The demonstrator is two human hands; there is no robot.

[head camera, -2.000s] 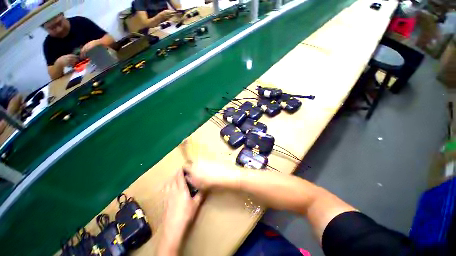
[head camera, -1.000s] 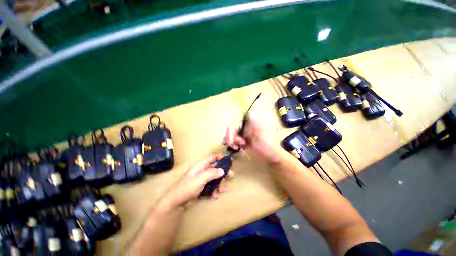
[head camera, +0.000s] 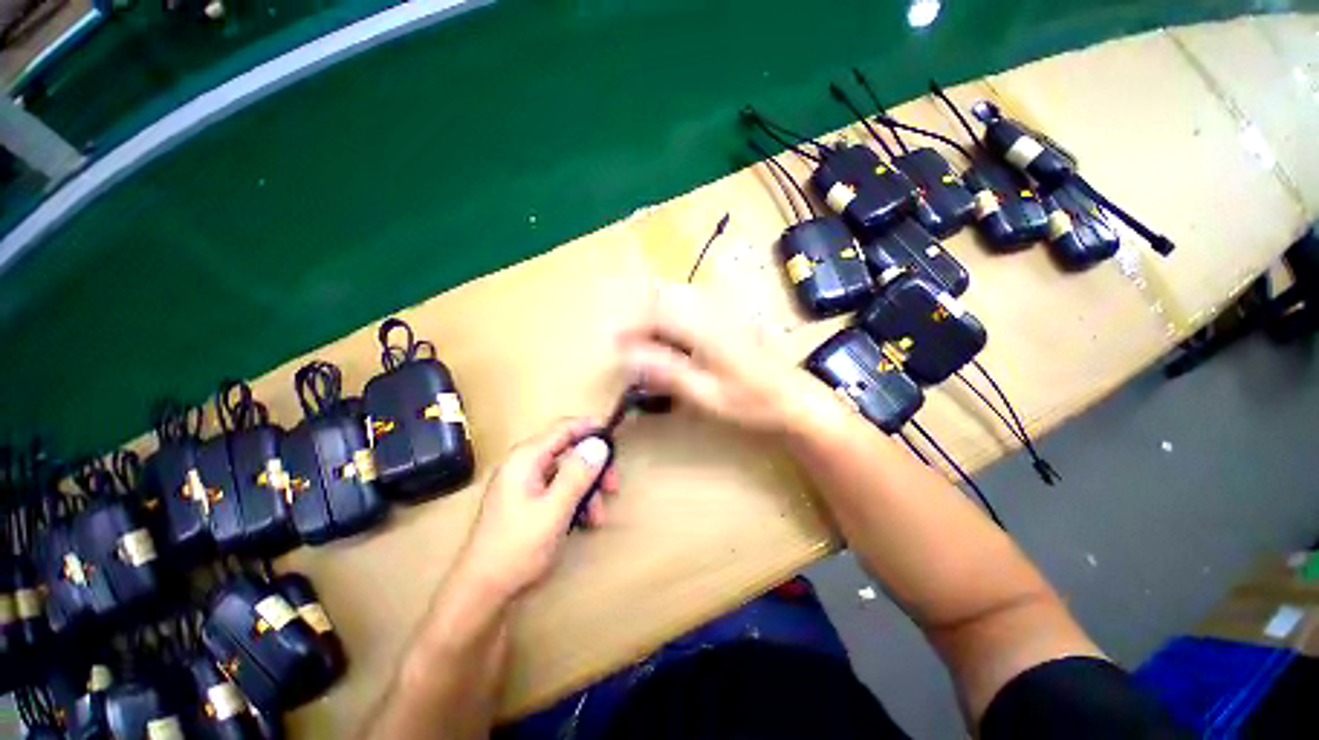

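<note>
My left hand point(head camera: 543, 499) is shut on a black power bank point(head camera: 592, 492), seen on edge and mostly hidden by the fingers. My right hand point(head camera: 687, 373) is blurred and closed around the dark lead at the unit's upper end, just right of and above my left hand. A thin black cable point(head camera: 707, 247) sticks up beyond my right hand, its small plug at the top. What the right fingertips pinch cannot be made out.
Rows of black units with looped cables point(head camera: 417, 428) lie on the left. A loose group of units with straight cables point(head camera: 926, 330) lies right. The cardboard-covered bench point(head camera: 694, 542) borders a green conveyor belt point(head camera: 477, 188) with a pale rail.
Both hands have come from low over the bench, and the unit and its lead now show between them. In the last second my right hand has moved slightly left and down.
</note>
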